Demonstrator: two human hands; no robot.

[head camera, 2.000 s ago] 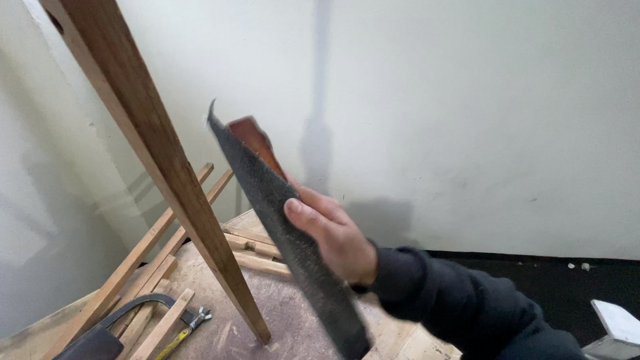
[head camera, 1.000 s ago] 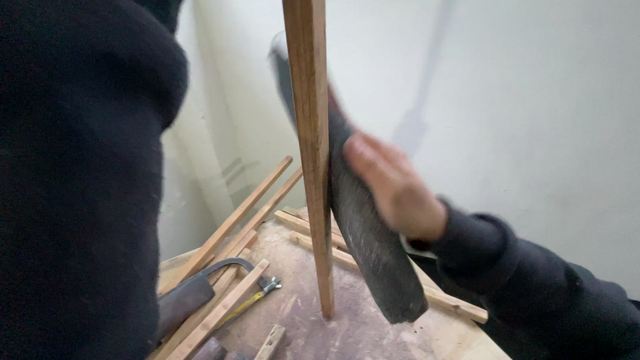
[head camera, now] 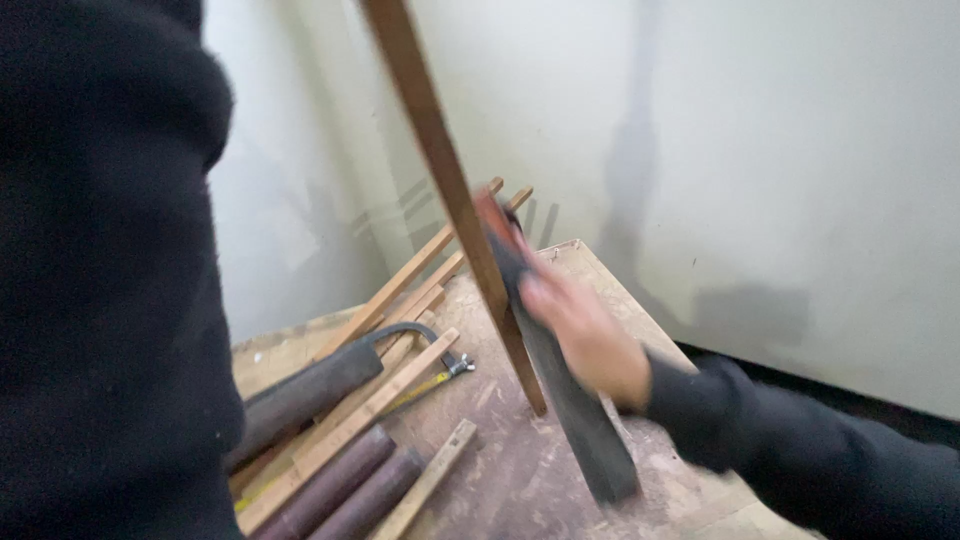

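My right hand (head camera: 589, 322), blurred, is shut on a long block wrapped in dark sandpaper (head camera: 574, 405), with a reddish-brown part (head camera: 495, 217) at its upper end. The dark block lies against the right side of a tapered wooden leg (head camera: 465, 202). This leg slants down to the worn tabletop, its narrow end low and its upper end out of frame. My left hand is out of view; a dark sleeve (head camera: 97, 262) fills the left side.
Left on the workbench (head camera: 502, 465) lie wooden strips (head camera: 375, 420), a coping-type saw frame (head camera: 412, 328) with a wing nut, a dark grey roll (head camera: 322, 394) and two purplish-brown cylinders (head camera: 337, 480). A short strip (head camera: 427, 480) lies nearer. Pale walls stand behind.
Two seconds ago the block was apart from the leg, held to its right; now it lies against it. A dark sleeve has come in at left. The view has shifted.
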